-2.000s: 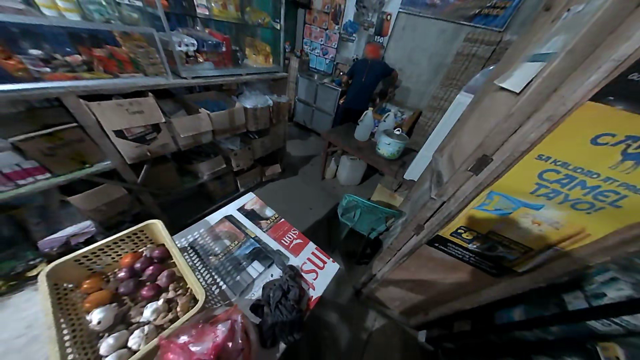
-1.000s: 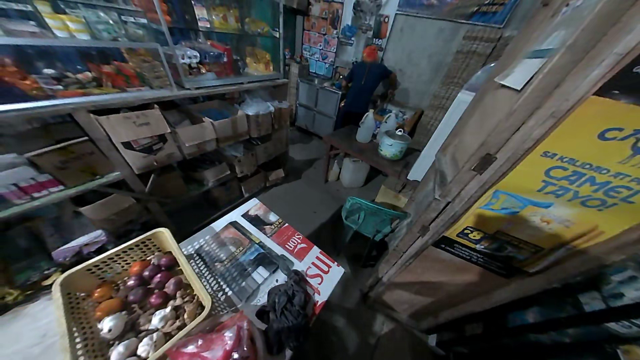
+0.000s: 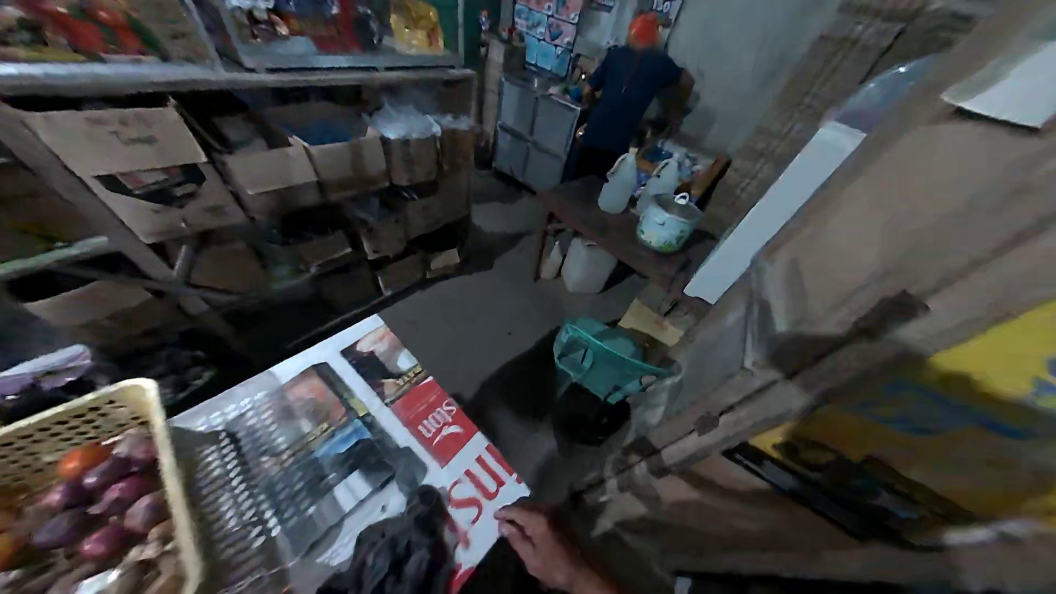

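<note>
One hand (image 3: 536, 540), which looks like my right hand, reaches in at the bottom edge, its fingers at the corner of a red-and-white printed sheet (image 3: 429, 421) on the counter. Whether it grips the sheet cannot be told. A crumpled black plastic bag (image 3: 396, 549) lies just left of the hand. Farther left, a cream plastic basket (image 3: 169, 487) holds red onions (image 3: 124, 495), tomatoes (image 3: 82, 460) and garlic. Between basket and sheet lies a clear, perforated plastic piece (image 3: 239, 470). My left hand is out of view.
A green plastic basket (image 3: 606, 359) stands beyond the counter. Behind it, a low wooden table (image 3: 590, 214) bears a lidded pot (image 3: 668, 223) and plastic jugs (image 3: 619, 183). A person (image 3: 631, 91) stands at the back. Shelves with cardboard boxes (image 3: 272, 177) line the left; a wooden frame (image 3: 792, 355) rises at right.
A hand has come into view at the bottom edge, beside the printed sheet and black bag. The view has shifted, so the basket of onions sits farther left and is partly cut off.
</note>
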